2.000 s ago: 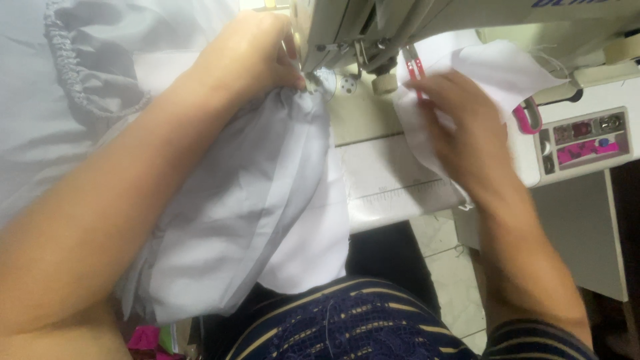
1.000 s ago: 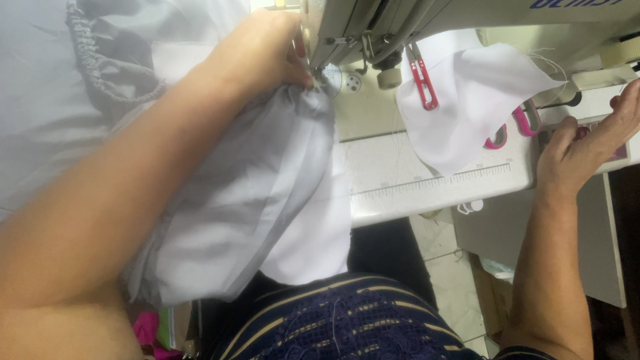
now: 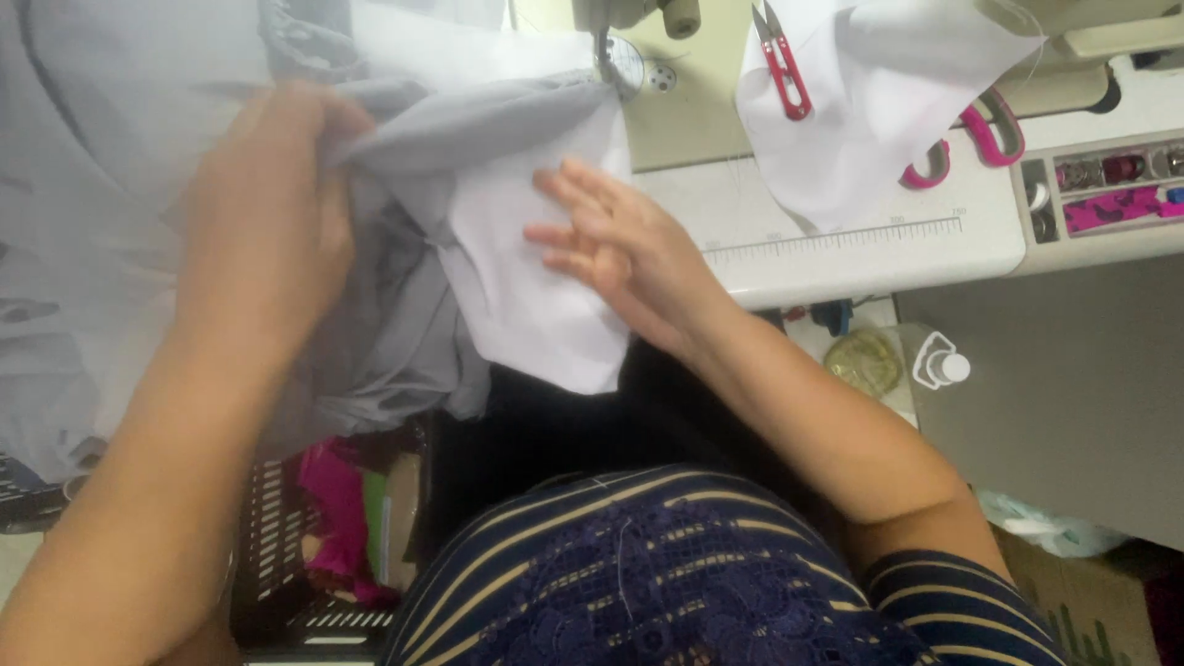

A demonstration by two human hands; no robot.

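Note:
My left hand (image 3: 277, 185) is blurred and grips a fold of grey fabric (image 3: 481, 125) between thumb and fingers. That fabric runs to the needle area (image 3: 603, 65) of the sewing machine, over a white fabric piece (image 3: 536, 287) that hangs past the table's front edge. Over the white fabric is my right hand (image 3: 610, 231), fingers spread and holding nothing; whether it touches the cloth I cannot tell. Red thread snips (image 3: 786, 69) lie on another white fabric piece (image 3: 823, 139) to the right of the needle. Pink-handled scissors (image 3: 994, 134) are partly under that piece.
A ruler scale marks the white table edge (image 3: 869, 254). At the right is a tray of bobbins and small items (image 3: 1045, 199). Below stand a black plastic basket (image 3: 268, 546) holding pink cloth and a bottle with a white cap (image 3: 948, 368). More grey fabric (image 3: 83, 231) spreads at left.
My right hand has come from the tray at the right to the white fabric at the middle. My left hand has moved left from beside the needle. The view has shifted.

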